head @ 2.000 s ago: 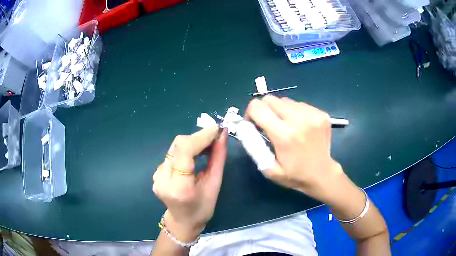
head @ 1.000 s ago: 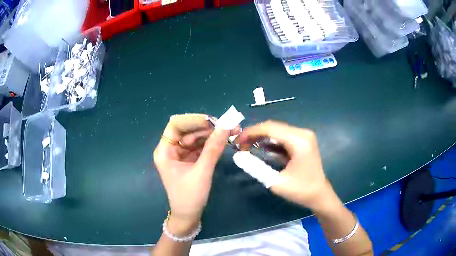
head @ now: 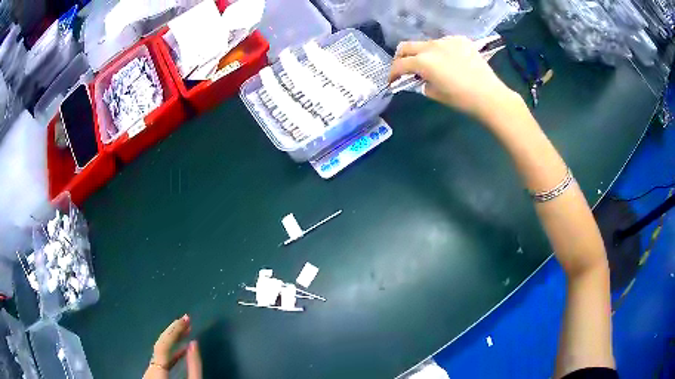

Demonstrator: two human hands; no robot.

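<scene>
Several white-headed pin parts point(head: 277, 292) lie loose in a small cluster on the green bench, and one more pin part point(head: 293, 226) lies just behind them. My right hand point(head: 448, 70) is at the right edge of the packing box point(head: 314, 92), closed around a slim pale tool, possibly tweezers point(head: 492, 46), whose ends stick out on both sides of the hand. The box holds rows of white-headed parts and sits on a digital scale point(head: 354, 150). My left hand point(head: 174, 351) is low at the left, empty, fingers apart and partly cut off by the bottom edge.
Red bins point(head: 152, 141) at the rear left hold a phone point(head: 78, 126), a small parts box and paper slips point(head: 200, 37). A loose-parts box point(head: 65, 255) stands at the left. Dark-handled nippers point(head: 531, 70) lie at the rear right, near plastic bags point(head: 599, 29).
The view has swung right and up. My hands have parted: the parts they held lie on the bench, and my right hand has reached to the box with the slim tool.
</scene>
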